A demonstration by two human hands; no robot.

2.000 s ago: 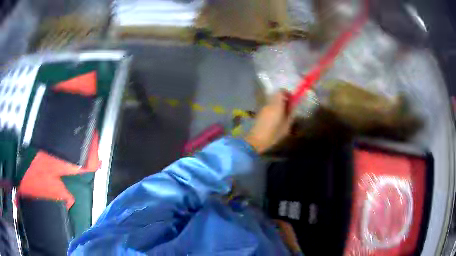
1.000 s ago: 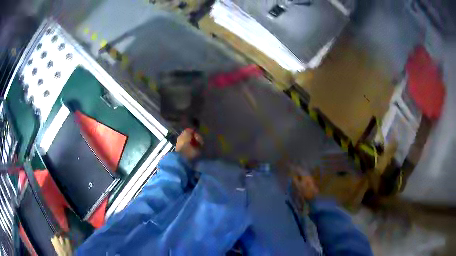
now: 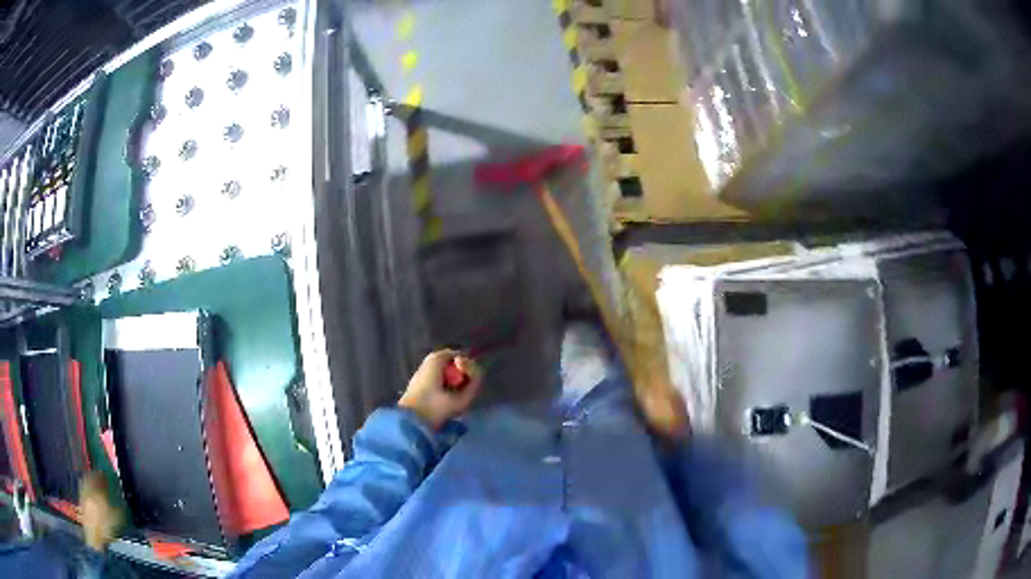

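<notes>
My left hand (image 3: 434,387) is closed around the red handle (image 3: 456,373) of the dustpan, seen almost end-on. The dark dustpan scoop (image 3: 470,283) is on the floor ahead of that hand, its outline blurred. My right hand (image 3: 663,409), blurred, holds the tan broom stick (image 3: 577,249). The stick runs forward to the broom's red-pink head (image 3: 529,167), which is on the floor beyond the scoop. Litter on the floor cannot be made out.
The conveyor line (image 3: 311,226) runs along the left, with black panels (image 3: 164,435) and red-orange foam (image 3: 240,458). Another person's hand (image 3: 97,511) is at lower left. Cardboard boxes (image 3: 658,147), a plastic-wrapped load (image 3: 780,102) and pale wrapped boxes (image 3: 791,373) stand on the right.
The view has turned, so the aisle now runs straight ahead. My right hand, earlier low and blurred on the right, now shows on the broom stick. The pale boxes have come in at right.
</notes>
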